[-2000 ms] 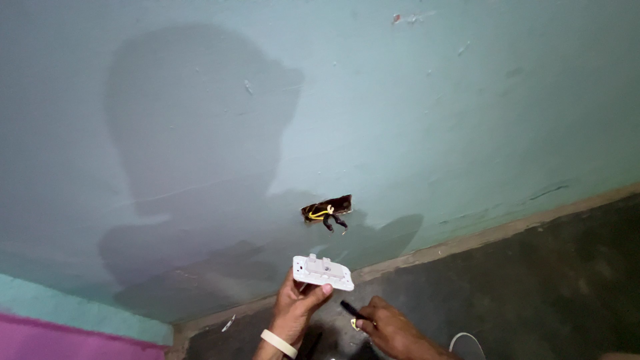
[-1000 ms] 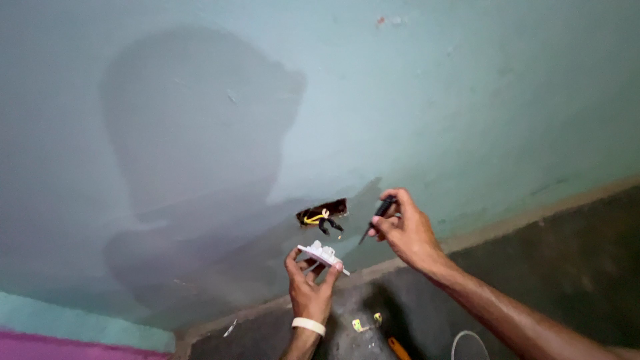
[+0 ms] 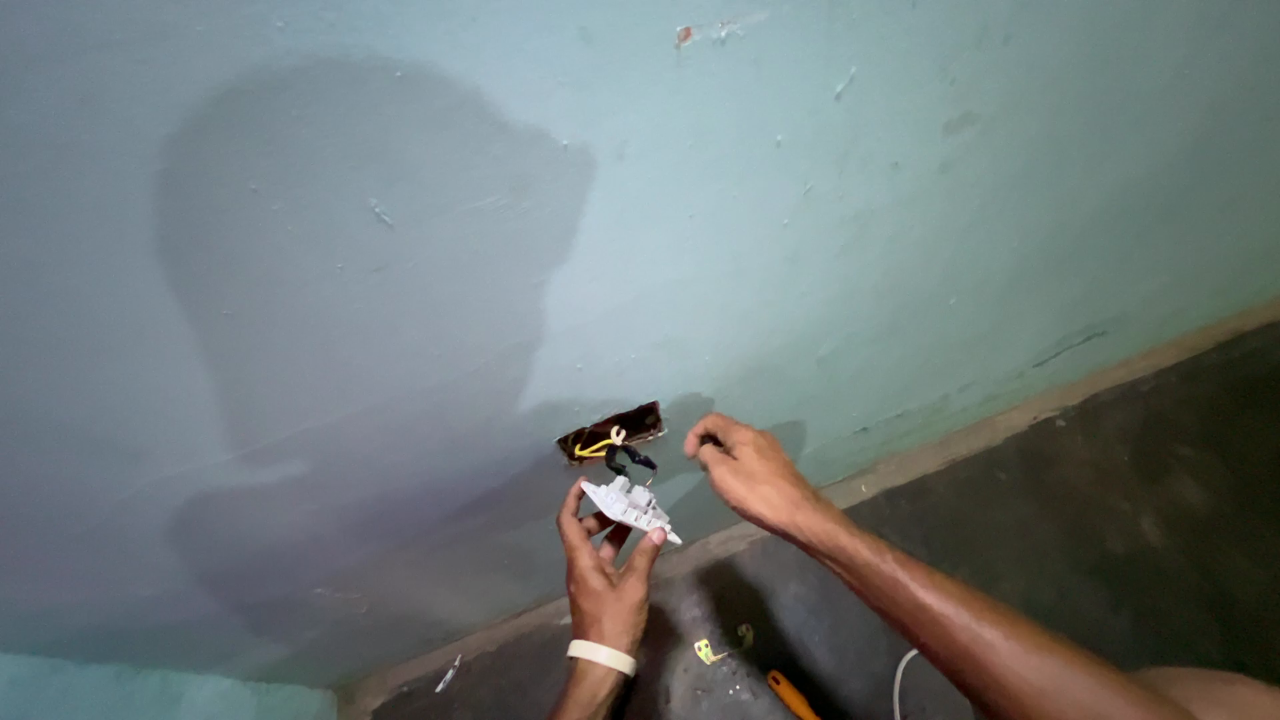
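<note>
My left hand (image 3: 608,575), with a pale band at the wrist, grips a white plastic electrical socket plate (image 3: 632,508) by its edges, its moulded back turned up toward the wall. Just above it, a rectangular wall recess (image 3: 612,432) lets out a yellow wire (image 3: 594,449) and black-wrapped wires (image 3: 630,460), which hang down close to the plate; I cannot tell whether they touch it. Right of the recess is my right hand (image 3: 745,465), fingers curled. Something dark shows between its fingers, but the hand hides most of it, so I cannot tell what it is.
On the dark floor lie an orange tool handle (image 3: 792,695), small yellowish pieces (image 3: 708,652) and a white cable (image 3: 900,680). A thin pale object (image 3: 449,674) lies by the wall's foot. The painted wall (image 3: 800,250) meets the floor along a bare ledge.
Two seconds ago my right hand was low, by the floor; a second ago it was up beside the plate with a dark screwdriver. The plate, first lying broadside, is now tilted in my left hand.
</note>
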